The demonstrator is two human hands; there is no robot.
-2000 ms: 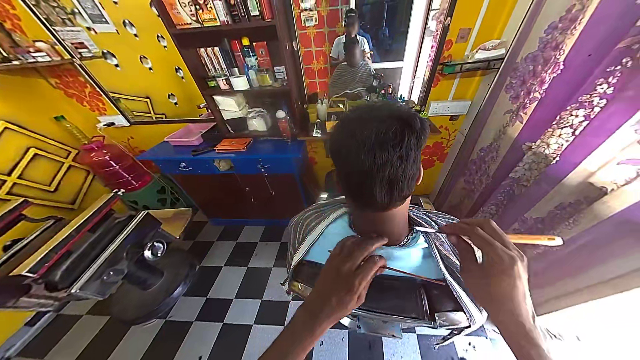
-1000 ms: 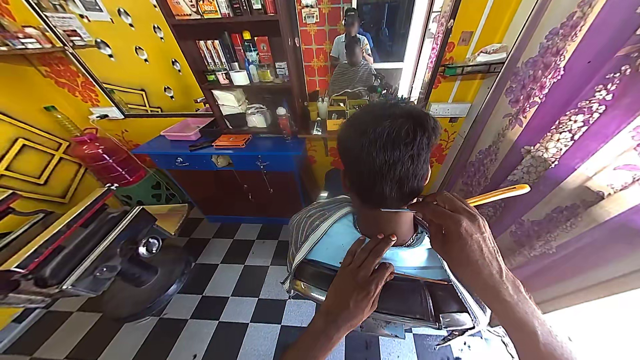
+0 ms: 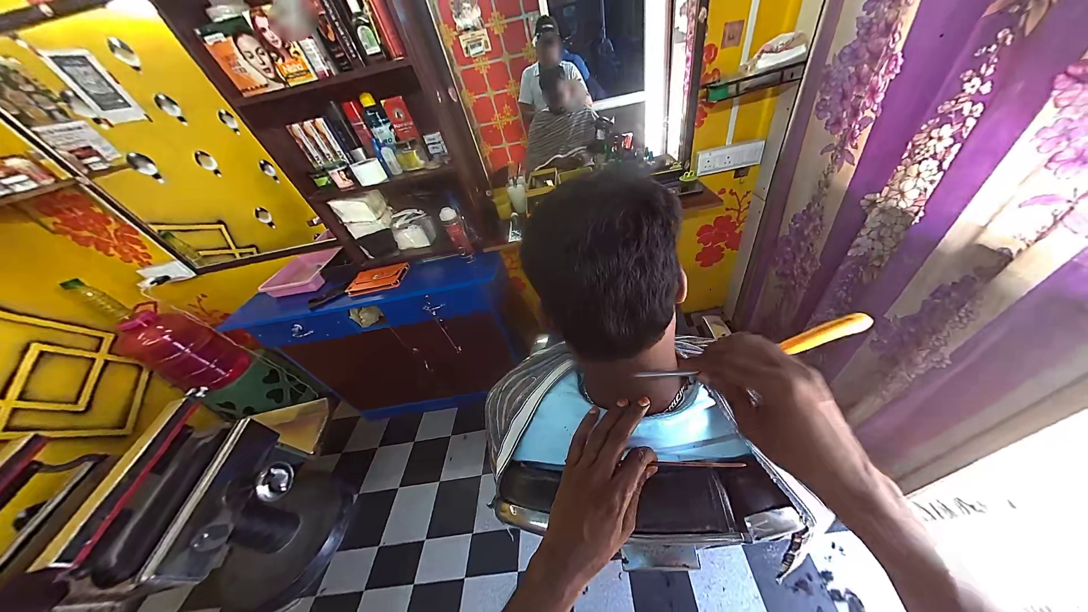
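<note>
A seated person's dark-haired head is seen from behind, above a light blue garment and a striped barber's cape. My right hand grips a straight razor with a yellow-orange handle; its thin metal blade lies against the back of the neck. My left hand rests its fingertips on the lower neck, left of the blade. A thin brown comb-like tool sticks out from beneath its thumb, over the black chair back. The grip on it is partly hidden.
A blue-topped cabinet with a pink tray stands ahead left, below product shelves. A mirror faces the chair. Another chair is at lower left, a purple floral curtain at right. The floor is checkered.
My right hand has brought the razor from beside the shoulder to the back of the neck. My left hand has moved from the chair back up to the lower neck.
</note>
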